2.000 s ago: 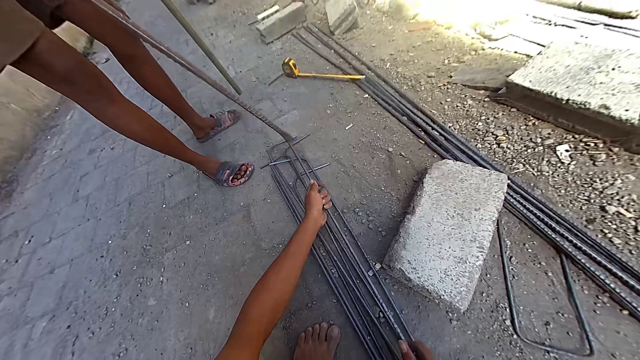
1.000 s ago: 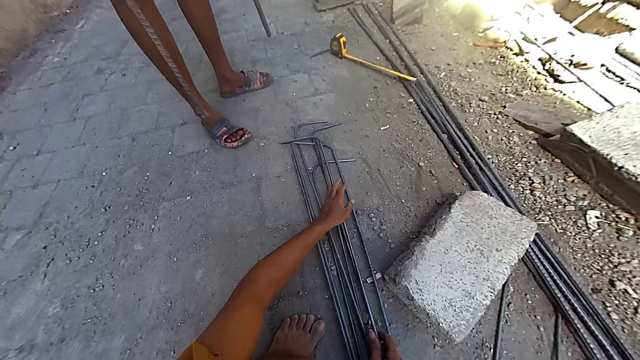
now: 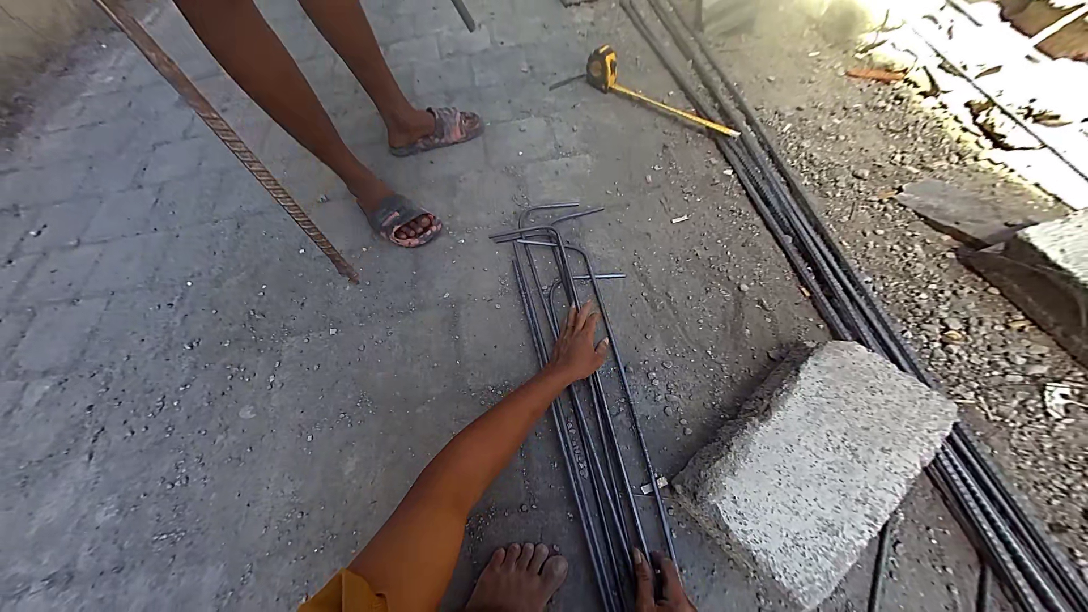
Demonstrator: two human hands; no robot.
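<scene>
Several thin steel bars with bent ends [image 3: 568, 425] lie side by side on the paved ground. My left hand [image 3: 579, 344] rests on them just below their bent far ends, its fingers spread; whether it grips a bar cannot be told. At the bottom edge my right hand [image 3: 659, 582] has its fingers around the near part of the bars, partly cut off by the frame. To the right of the bars sits a rough concrete block [image 3: 837, 467]. Farther off lies a yellow tape measure [image 3: 603, 68] with its blade pulled out toward the long bars.
Long steel rebars [image 3: 816, 229] run diagonally along the right side, passing behind the block. Another person's sandalled feet [image 3: 406, 221] stand at the upper left, beside a rusty ribbed rebar [image 3: 229, 140] slanting down to the ground. Gravel and a second concrete block [image 3: 1062, 246] are at right.
The view has shifted. The rusty rebar, which reached the bent bars' far end two seconds ago, now has its tip on the ground left of the sandals. My left hand stays at the bent bars.
</scene>
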